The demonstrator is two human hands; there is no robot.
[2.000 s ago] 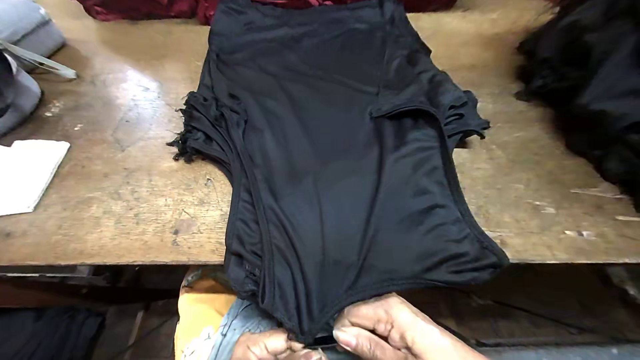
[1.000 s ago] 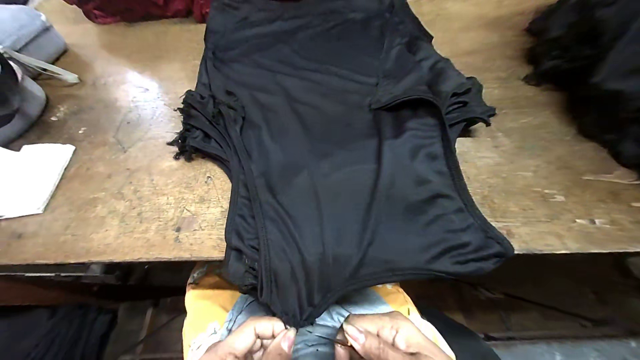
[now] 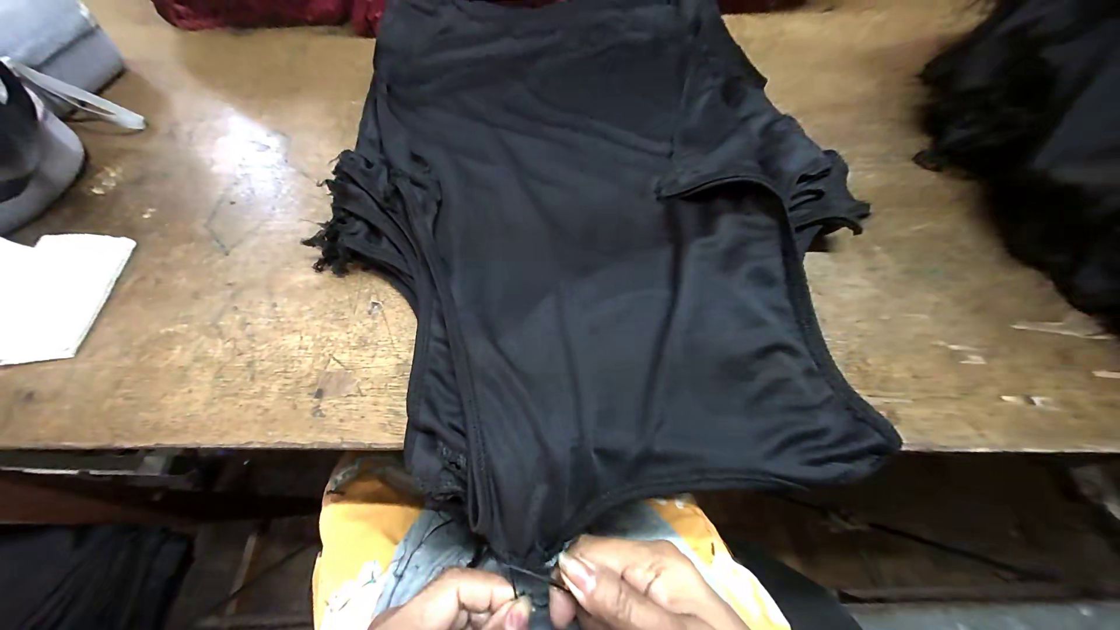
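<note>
A stack of black stretch-fabric garments [image 3: 569, 262] lies over the wooden table and hangs past its near edge, the top layer partly folded back at the right. At the garments' lower tip, over my lap, my left hand [image 3: 464, 602] pinches a thin black thread [image 3: 529, 573] between thumb and finger. Close on its right, my right hand [image 3: 634, 584] has its thumb and fingers closed at the same thread, by the fabric's tip. Frayed, gathered black edges stick out on both sides of the stack.
Dark red fabric [image 3: 262, 10] lies at the table's far side. On the left are a white cloth or paper piece [image 3: 61, 293] and a grey object [image 3: 44, 162], perhaps an iron. A black fabric pile [image 3: 1041, 149] sits at the right. The wooden table's [image 3: 219, 394] near edge runs above my lap.
My right hand has come off the garment's lower edge, where it was two seconds ago. Both hands now hold a thin thread just below the tip. The garments lie much the same.
</note>
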